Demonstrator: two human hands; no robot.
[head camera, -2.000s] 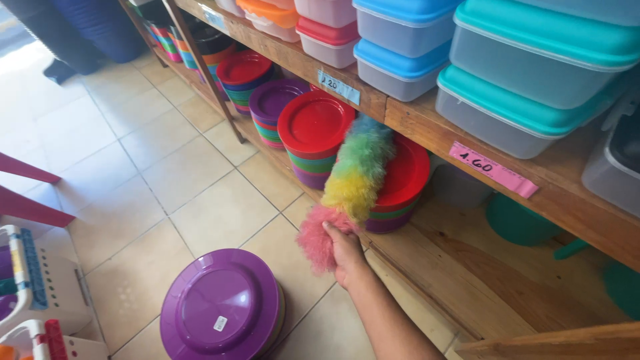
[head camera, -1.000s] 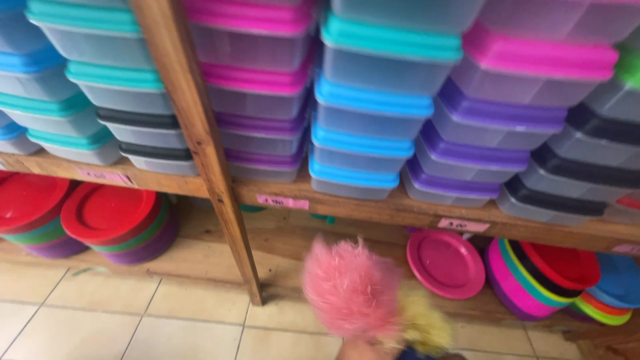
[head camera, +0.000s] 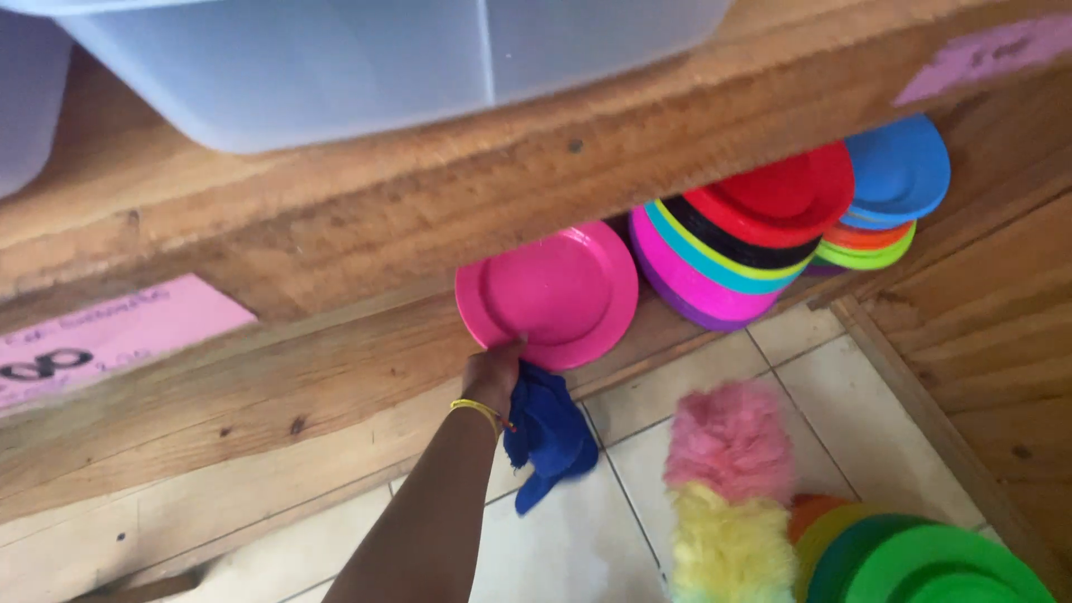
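My left hand (head camera: 494, 373), with a yellow bracelet at the wrist, reaches in under the shelf. Its fingers are at the near left rim of a pink plastic plate (head camera: 557, 293); whether they grip the rim cannot be told. A dark blue cloth (head camera: 548, 427) hangs from the same hand over the floor tiles. At the lower right, a fluffy duster (head camera: 733, 469) shows its pink and yellow parts; the rest runs out below the view. My right hand is not in view.
A wooden shelf edge (head camera: 352, 201) with pink labels crosses above, bearing translucent plastic containers (head camera: 335, 67). Right of the plate stand stacks of coloured plastic ware (head camera: 737, 243) and blue-topped ones (head camera: 900, 172). A green-topped stack (head camera: 946, 569) is at the lower right, near a wooden panel (head camera: 1005, 394).
The view has moved along the shelving and closer to the pink plate. My left hand with the blue cloth has come to the plate. The hand seen on the duster earlier has left the view.
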